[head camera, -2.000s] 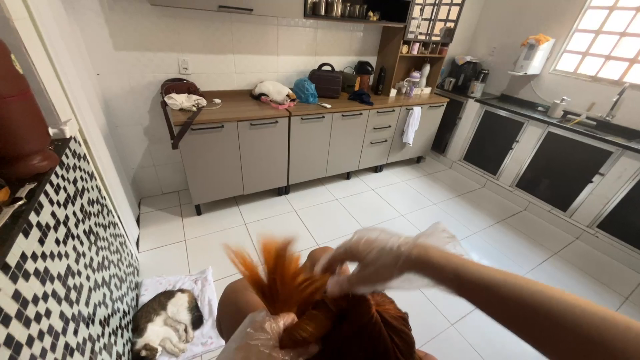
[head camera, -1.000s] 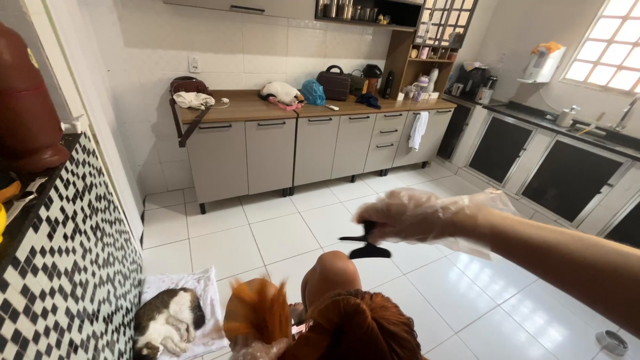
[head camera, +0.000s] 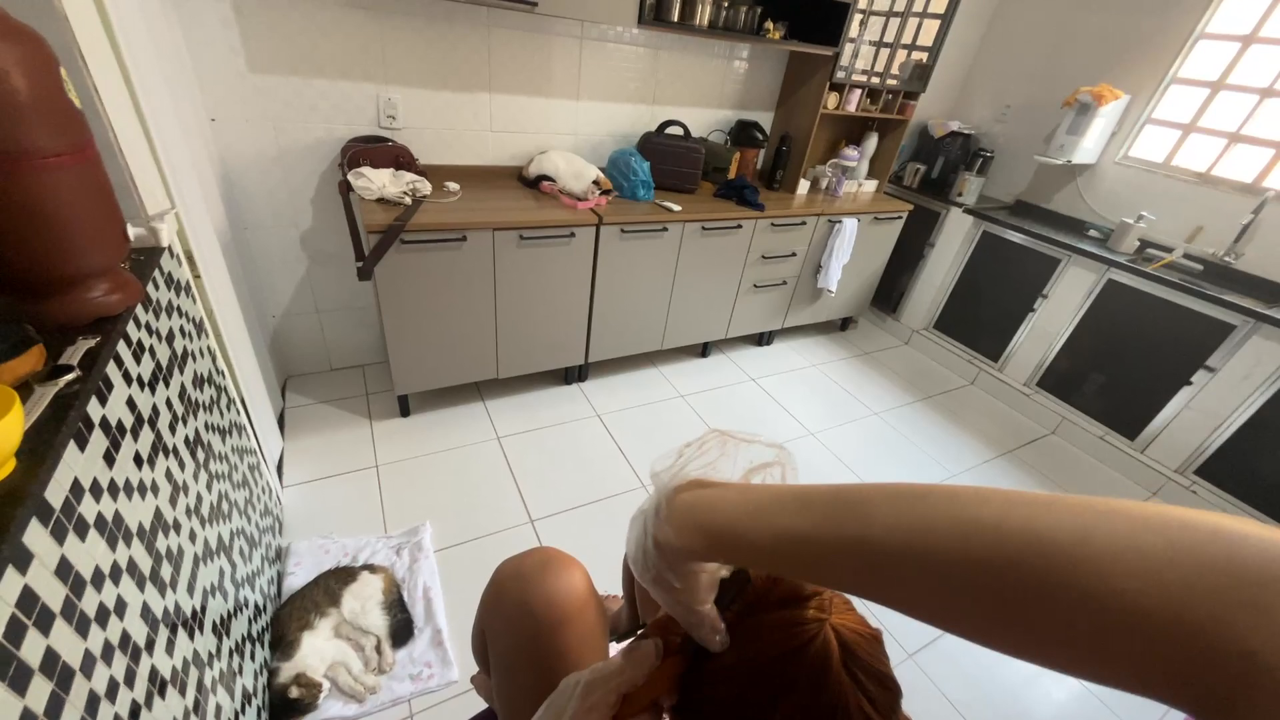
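Below me, at the bottom of the head view, a person sits with copper-red hair and a raised knee. My right hand, in a clear plastic glove with a loose cuff, reaches down to the side of the hair. Close to its fingers shows part of a black hair clip, mostly hidden by the hand. My left hand, also gloved, holds a section of the red hair low at the frame's bottom edge; much of that hand is out of view.
A cat lies on a white cloth on the tiled floor at left, beside a mosaic-covered counter wall. Grey cabinets with a wooden top line the far wall, bearing bags and another cat. A sink counter runs along the right.
My right hand has moved left and down to the hair with the black clip, which it held out to the right earlier. The hair section that stuck up from my left hand is now down low.
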